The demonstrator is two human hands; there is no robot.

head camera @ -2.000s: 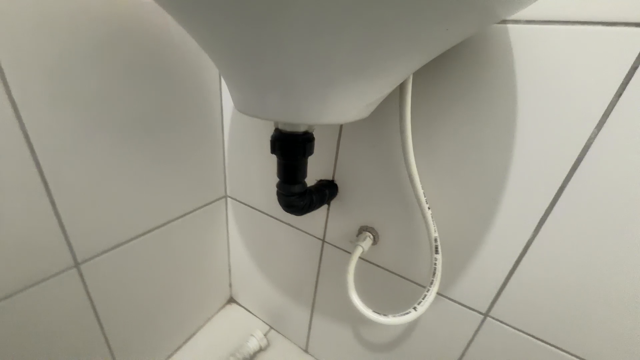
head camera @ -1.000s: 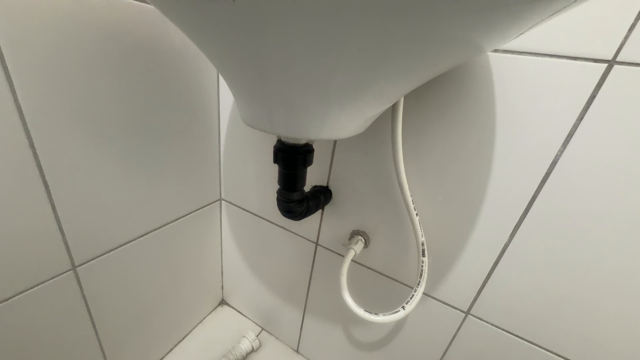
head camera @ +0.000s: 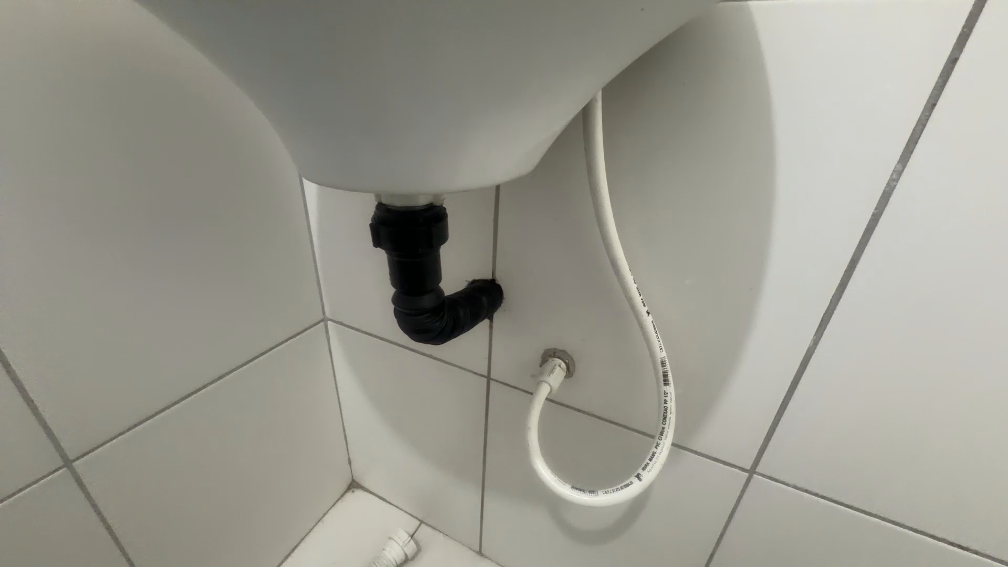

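Neither of my hands shows in the head view. A white ceramic washbasin (head camera: 409, 102) fills the top. From its underside a black drain pipe with a ribbed nut (head camera: 409, 228) comes down, and its corrugated bend (head camera: 441, 315) runs into a hole in the tiled wall. To the right, a white flexible supply hose (head camera: 606, 197) hangs from behind the basin, loops down and rises to a white connector (head camera: 554, 372) at a metal wall fitting. The hose bears printed writing.
White tiled walls (head camera: 157, 236) meet in a corner at the left of the drain. On the floor (head camera: 346, 528) below lies a white corrugated hose end (head camera: 398, 547), cut off by the bottom edge.
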